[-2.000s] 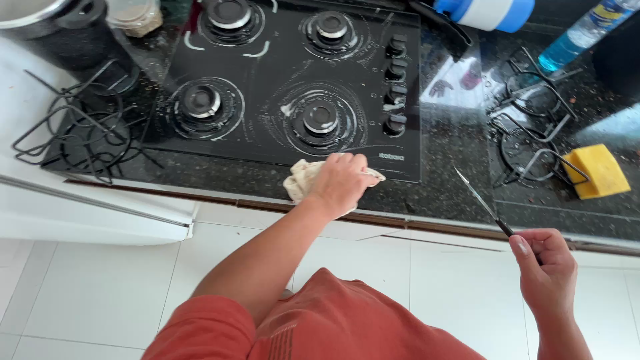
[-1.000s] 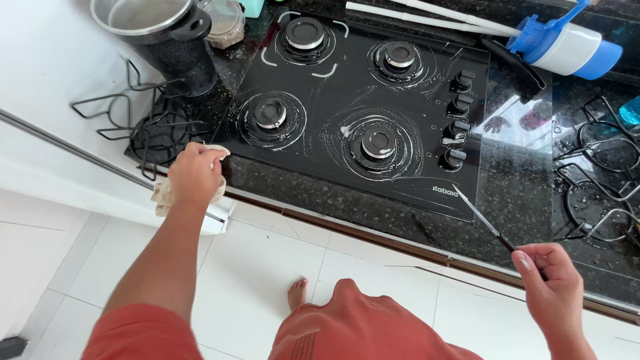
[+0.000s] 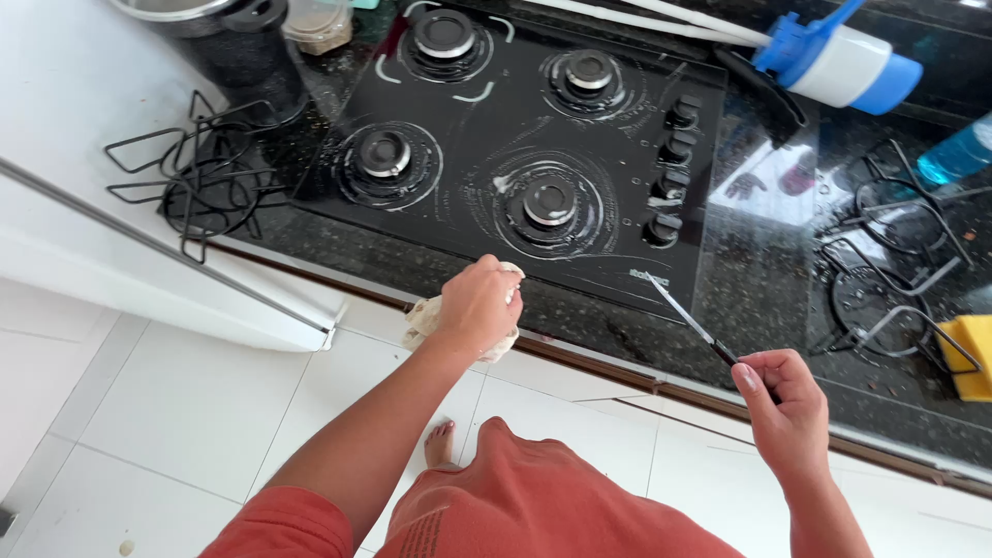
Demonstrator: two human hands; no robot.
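My left hand (image 3: 479, 306) is closed on a crumpled cream cloth (image 3: 423, 319) at the front edge of the granite countertop (image 3: 597, 318). Behind it lies a black glass gas cooktop (image 3: 473, 128), its burners ringed with whitish, wet-looking residue. In my right hand (image 3: 787, 399), over the counter's front edge at the right, is the black handle of a thin knife (image 3: 682, 311). The blade points up and left, its tip over the cooktop's front right corner. Part of the cloth is hidden under my left fingers.
Black wire pan supports (image 3: 205, 182) are piled at the left, beside a dark pot (image 3: 260, 77) and a plastic container (image 3: 319, 27). More pan supports (image 3: 899, 263) lie at the right, near a yellow sponge or cloth (image 3: 969, 353) and a bottle of blue liquid (image 3: 957, 155). A blue and white pump (image 3: 841, 62) lies behind.
My left hand, with the cloth, went left along the counter's front edge to near the left pan supports, then came back right to below the cooktop. My right hand still holds the knife.
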